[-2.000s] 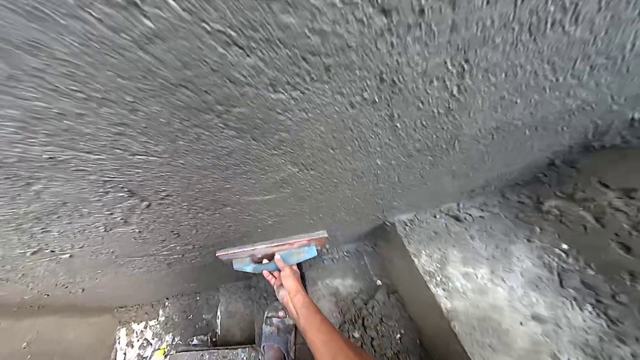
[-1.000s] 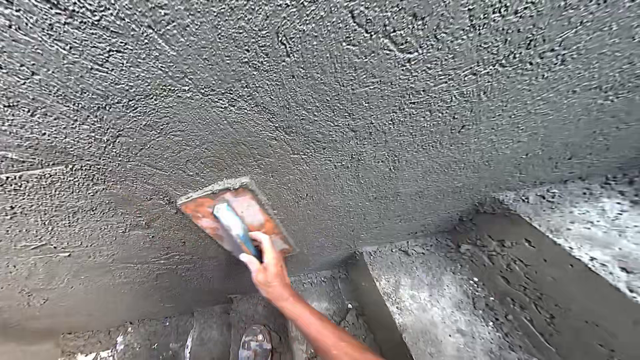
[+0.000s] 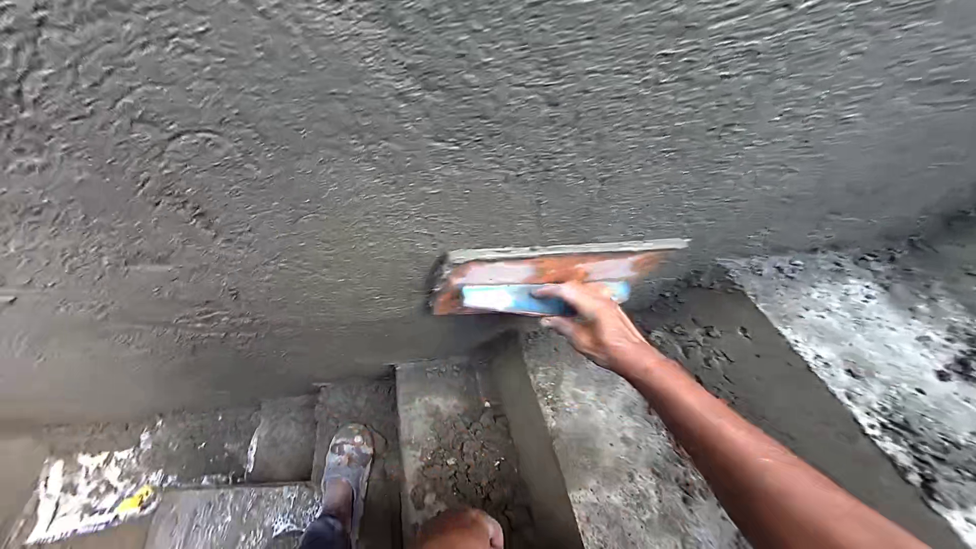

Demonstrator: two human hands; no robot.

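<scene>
My right hand (image 3: 591,320) grips the blue handle of a plastering float (image 3: 560,271) with an orange, mortar-smeared back. The float lies near the foot of a wall of wet grey cement plaster (image 3: 343,183), its long upper edge nearly level. The plaster is rough and ridged at the upper left and smoother low down. Part of a fist, which looks like my left hand (image 3: 461,528), shows at the bottom edge; whether anything is in it cannot be told.
Concrete steps (image 3: 610,450) rise to the right along the wall, with mortar crumbs (image 3: 473,457) on one tread. A foot in a mortar-covered shoe (image 3: 349,457) stands on a lower step. A mortar-stained printed bag (image 3: 91,496) lies at the bottom left.
The float has turned from a slanted position on the wall to nearly level and moved lower, toward the steps. A fist has come into view at the bottom. The view has shifted.
</scene>
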